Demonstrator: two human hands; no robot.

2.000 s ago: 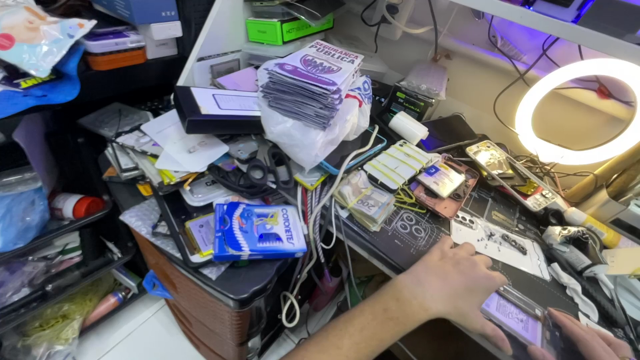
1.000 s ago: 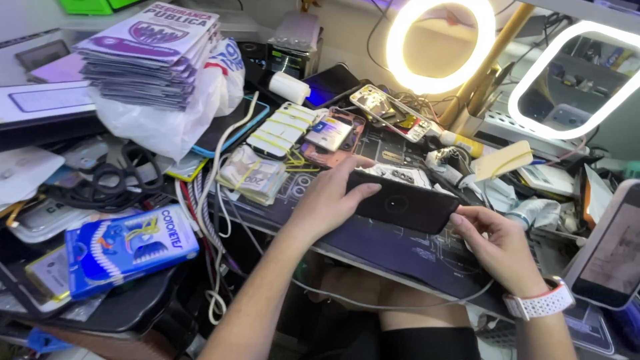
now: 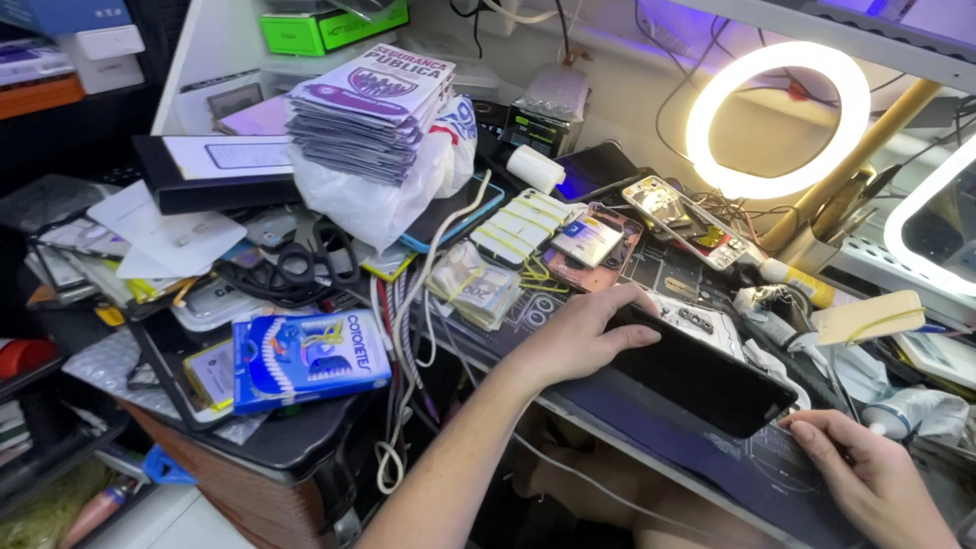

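Observation:
A dark phone-shaped panel (image 3: pixel 698 374), its black face showing, is tilted above the dark work mat (image 3: pixel 610 408). My left hand (image 3: pixel 591 335) grips its upper left end between thumb and fingers. At its lower right corner is my right hand (image 3: pixel 854 457), thumb and index finger close together; whether they pinch the corner is unclear. Behind the panel lies a white tray with small metal parts (image 3: pixel 698 320). Left of that, a pinkish phone housing (image 3: pixel 595 248) has a battery-like piece (image 3: pixel 587 240) on it. A phone with yellow bands (image 3: pixel 522 227) lies beside a banded bundle of banknotes (image 3: pixel 473 284).
A blue cotton swab box (image 3: pixel 311 358) rests on the left cabinet, near black-handled scissors (image 3: pixel 305 263) and a pile of leaflets (image 3: pixel 370 114) on a plastic bag. Cables (image 3: pixel 396 366) hang at the bench edge. A lit ring lamp (image 3: pixel 778 49) stands at the back right.
The black face of the panel shows now; two seconds ago a lit, pale-purple screen was between my hands. The view has swung right and back left.

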